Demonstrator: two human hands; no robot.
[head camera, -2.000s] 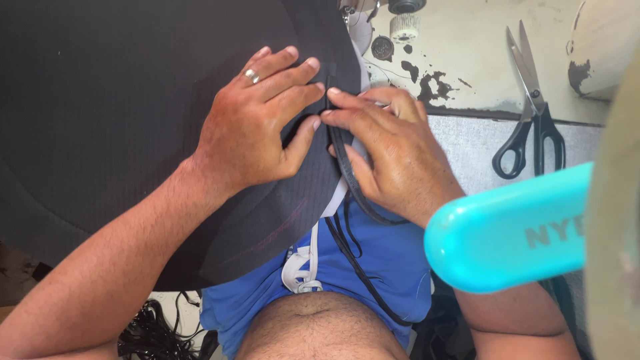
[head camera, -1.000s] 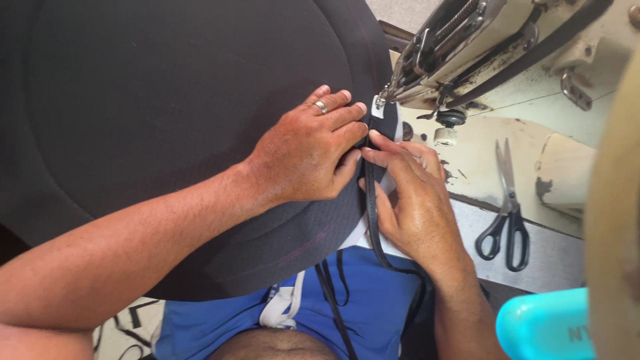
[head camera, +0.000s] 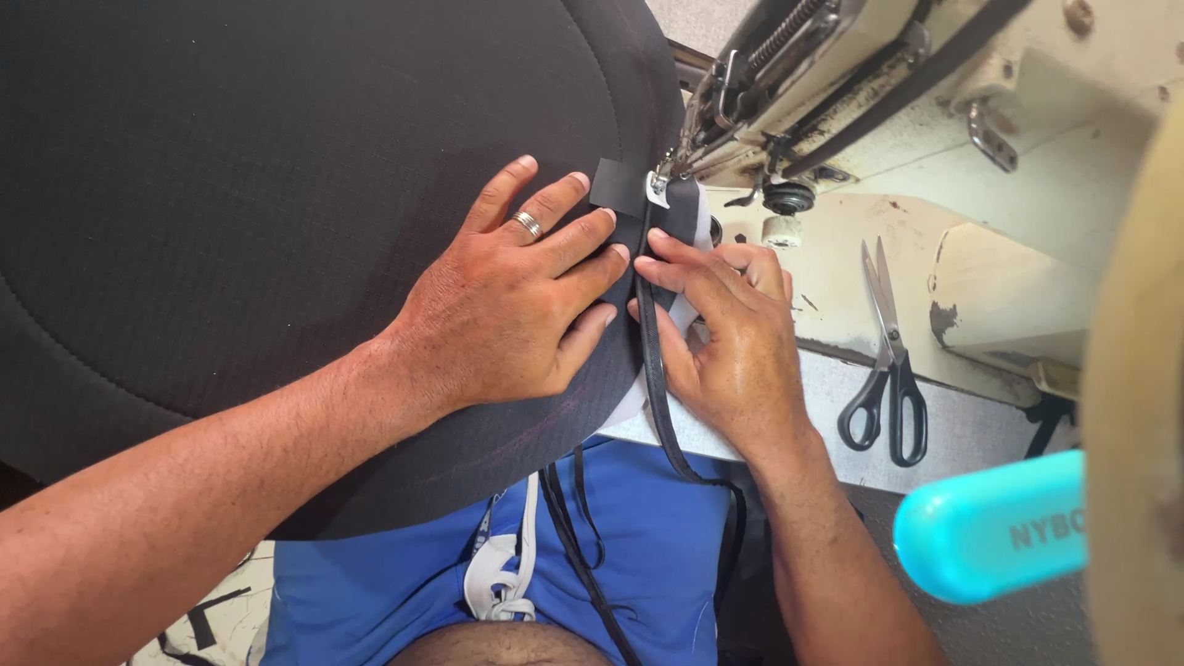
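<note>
A large black padded fabric panel (head camera: 324, 185) with a curved stitched line lies under my left hand (head camera: 518, 287), whose spread fingers press flat near its right edge. A small black strip (head camera: 620, 186) lies just beyond those fingertips. My right hand (head camera: 731, 324) pinches a narrow black piping cord (head camera: 652, 361) along the panel's edge. The cord runs from the white-tipped presser foot (head camera: 658, 190) of a sewing machine (head camera: 814, 65) down past the lap. Pale backing shows beneath the panel's edge.
Black-handled scissors (head camera: 888, 370) lie slightly apart on the machine bed, right of my right hand. A turquoise object (head camera: 994, 527) bearing writing and a blurred beige form (head camera: 1133, 370) fill the right side. The machine's metal parts stand close beyond my fingers.
The view has shifted, bringing the sewing machine into sight. The panel's edge now lies at the presser foot. A small black strip shows near my left fingertips. Both hands remain at the edge.
</note>
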